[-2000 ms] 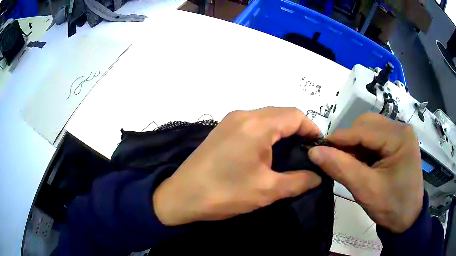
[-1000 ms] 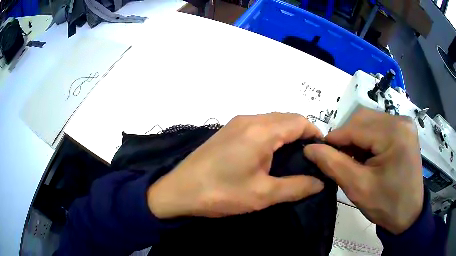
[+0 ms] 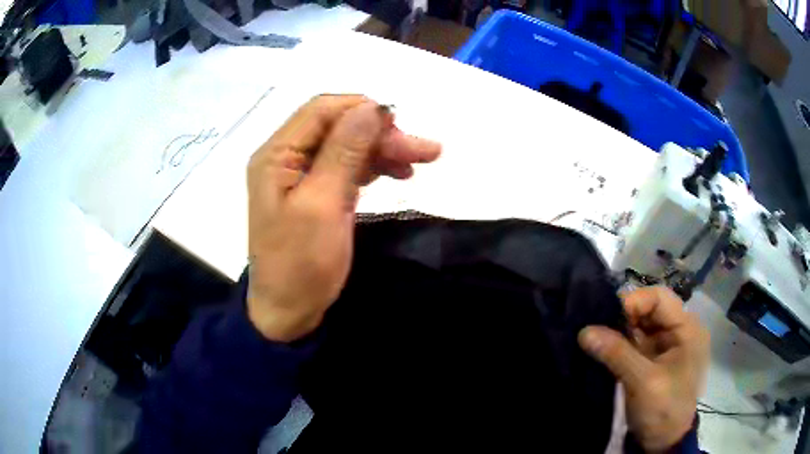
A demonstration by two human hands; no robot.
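The black bag panel (image 3: 462, 328) lies over the table's front part and hangs toward me, its curved, thick border running along the top and right. My left hand (image 3: 311, 204) is raised above the panel's left part, off the cloth. Its thumb and index finger pinch a small dark scrap (image 3: 386, 108), too small to name for sure. My right hand (image 3: 657, 355) grips the panel's right edge between thumb and fingers, just in front of the sewing machine (image 3: 675, 213). The needle area is hidden.
The white table (image 3: 480, 133) has loose dark thread (image 3: 186, 146) at left. Grey and black fabric pieces (image 3: 213, 27) lie at the back left. A blue crate (image 3: 524, 53) stands behind. The control box (image 3: 771, 322) with its small lit screen is at right.
My left hand has let go of the seam edge and moved up and left. My right hand has moved down along the right edge with the cloth, which now lies more spread out.
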